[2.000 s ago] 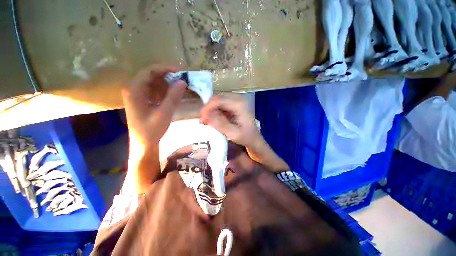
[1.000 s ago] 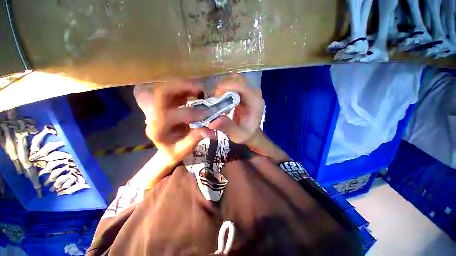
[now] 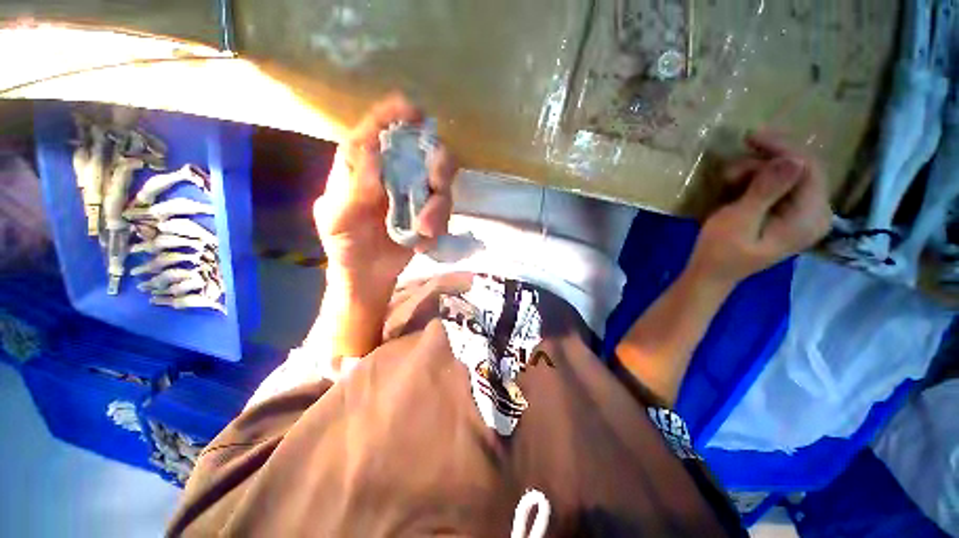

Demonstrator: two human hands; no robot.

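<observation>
My left hand [image 3: 368, 194] is closed around a small grey-white foot part [image 3: 407, 181] and holds it above my lap, near the bench's front edge. The part's outline is rimmed, with a greyer inner face turned up. My right hand [image 3: 766, 210] is over the brown bench [image 3: 463, 63] at the right of centre, its fingers bent and its thumb and index finger close together. I cannot tell whether anything thin is between those fingertips. A pale glue spot [image 3: 669, 64] lies on the stained patch of the bench.
Doll legs [image 3: 913, 147] lie at the bench's right end. A blue bin [image 3: 226, 252] at the left holds small curved parts [image 3: 174, 247] and longer tan-grey pieces [image 3: 118, 200]. A white plastic liner [image 3: 831, 363] hangs over a blue bin at the right.
My hands have parted. My left hand has kept the foot part and raised it slightly. My right hand has let go of it and moved right over the bench. The view has turned.
</observation>
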